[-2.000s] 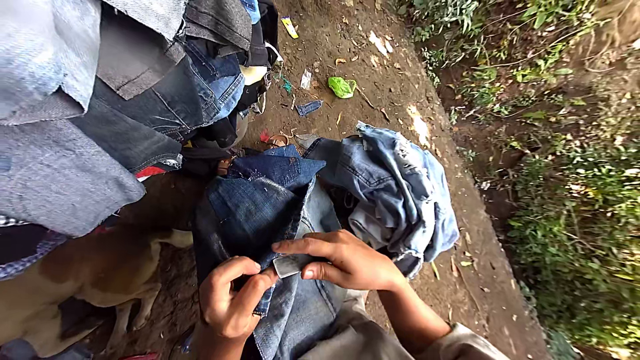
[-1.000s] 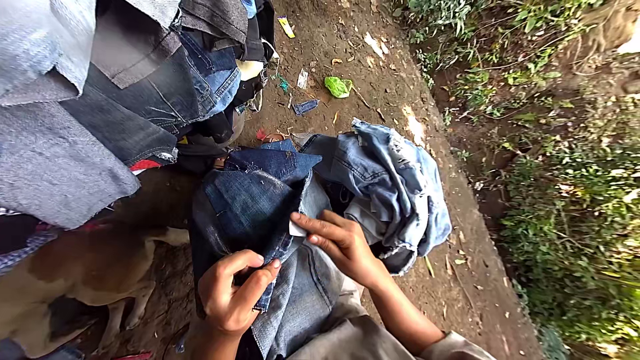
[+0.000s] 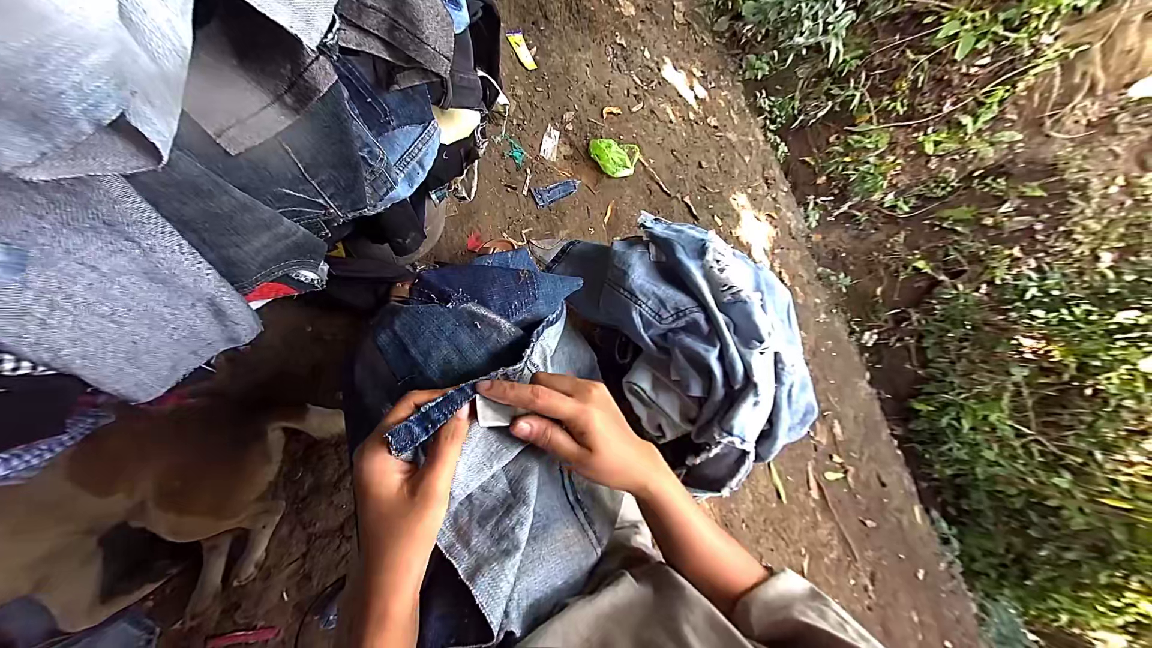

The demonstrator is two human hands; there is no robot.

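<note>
Both hands work at a piece of blue denim [image 3: 450,346] spread over the lap. My left hand [image 3: 409,468] pinches a narrow dark denim strip [image 3: 432,419] between thumb and fingers, its frayed end pointing down to the left. My right hand [image 3: 585,427] holds a small flat pale piece [image 3: 495,411] under its fingers, against the strip's upper end; whether it is a blade or cloth I cannot tell. Lighter denim [image 3: 531,522] lies below the hands. A heap of faded, torn blue jeans [image 3: 711,333] sits just right of the lap.
A tall pile of denim pieces [image 3: 270,171] stands at the upper left. Beneath it a brown and white dog [image 3: 180,477] lies on the dirt. A green plastic bag [image 3: 614,157] and a denim scrap [image 3: 554,193] lie on the ground ahead. Leafy plants [image 3: 1026,432] line the right side.
The dark strip between the left fingers now shows as a raised band. The right hand has moved down beside the left, still with the pale piece.
</note>
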